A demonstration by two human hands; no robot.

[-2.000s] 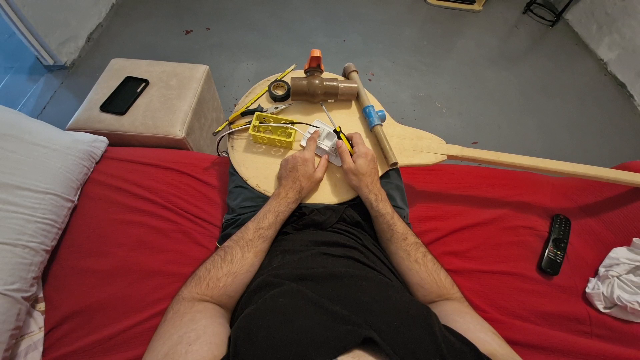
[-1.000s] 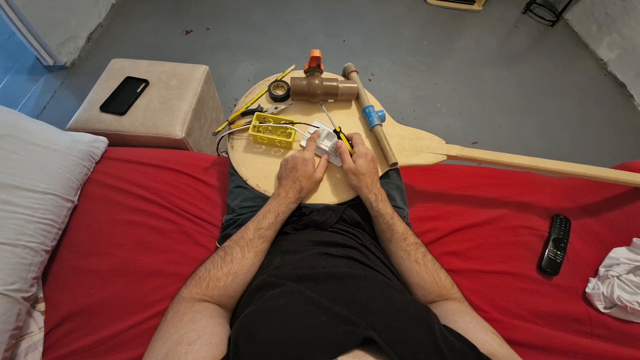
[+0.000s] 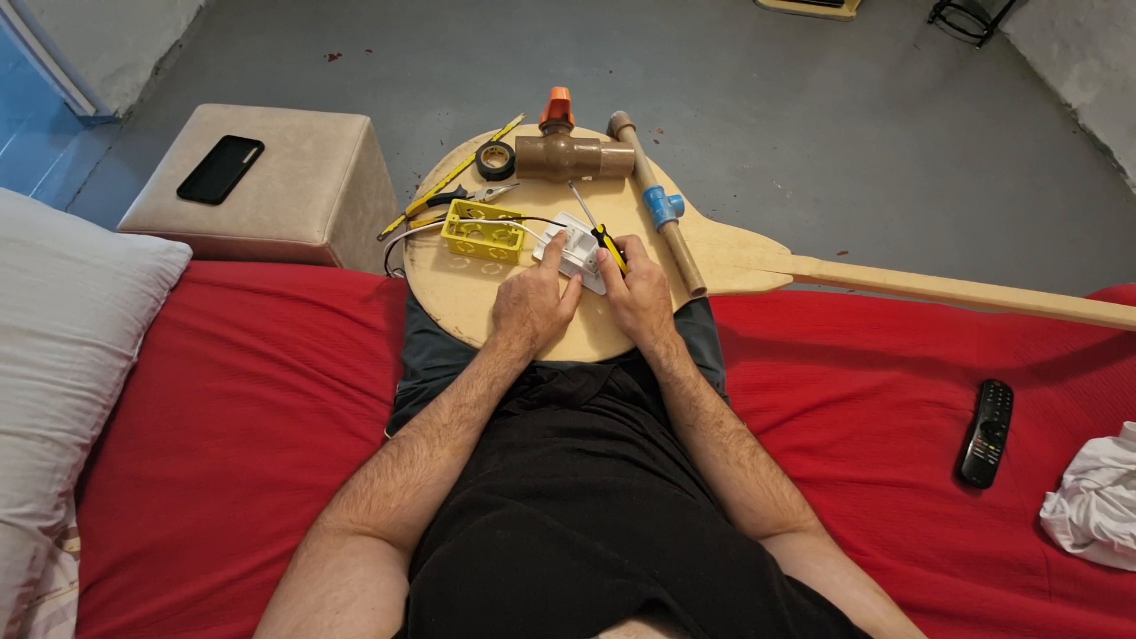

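On a round wooden board [image 3: 461,311] across my lap lies a white plastic electrical plate [image 3: 577,255]. My left hand [image 3: 537,302] rests its index finger on the plate, near the ends of a black and a white wire [image 3: 426,227]. Those wires pass through a yellow electrical box [image 3: 484,232] to the left. My right hand [image 3: 637,297] holds a screwdriver [image 3: 610,244] with a yellow and black handle, its shaft pointing up and away, and touches the plate's right side. Pliers [image 3: 461,197] lie behind the box.
Behind the plate are black tape [image 3: 495,161], a folding rule [image 3: 461,169] and a brown valve [image 3: 568,157] with an orange handle. A brown pipe [image 3: 682,257] with a blue tee lies right. A beige ottoman [image 3: 293,169] bears a black phone case; a remote [image 3: 985,433] lies on red cloth.
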